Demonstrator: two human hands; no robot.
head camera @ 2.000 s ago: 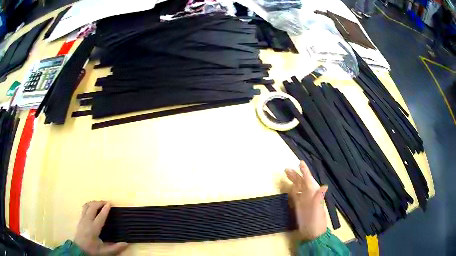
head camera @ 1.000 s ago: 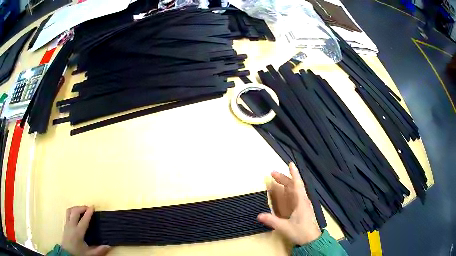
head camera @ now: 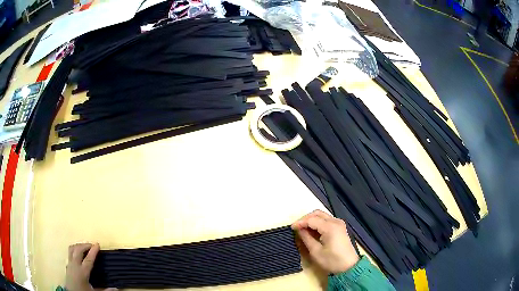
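A strip bundle (head camera: 199,258), black strips packed side by side into a ribbed band, lies near the table's front edge. My left hand (head camera: 82,267) holds its left end, fingers over the top corner; the hand is partly cut off by the lower edge. My right hand (head camera: 327,238) is at the right end, thumb and fingertips pinched together at the upper right corner of the band. The strips' far ends under my left hand are hidden.
A loose strip pile (head camera: 165,79) lies behind, with another (head camera: 370,170) at right. A cream tape roll (head camera: 277,128) rests partly on the right pile. A calculator (head camera: 21,108) is at left, clear plastic bags (head camera: 336,40) at the back, strips with light dots (head camera: 427,136) at far right.
My right hand has gone from spread fingers at the band's right end to a pinch at its upper corner. The view has shifted, so the table items appear further left.
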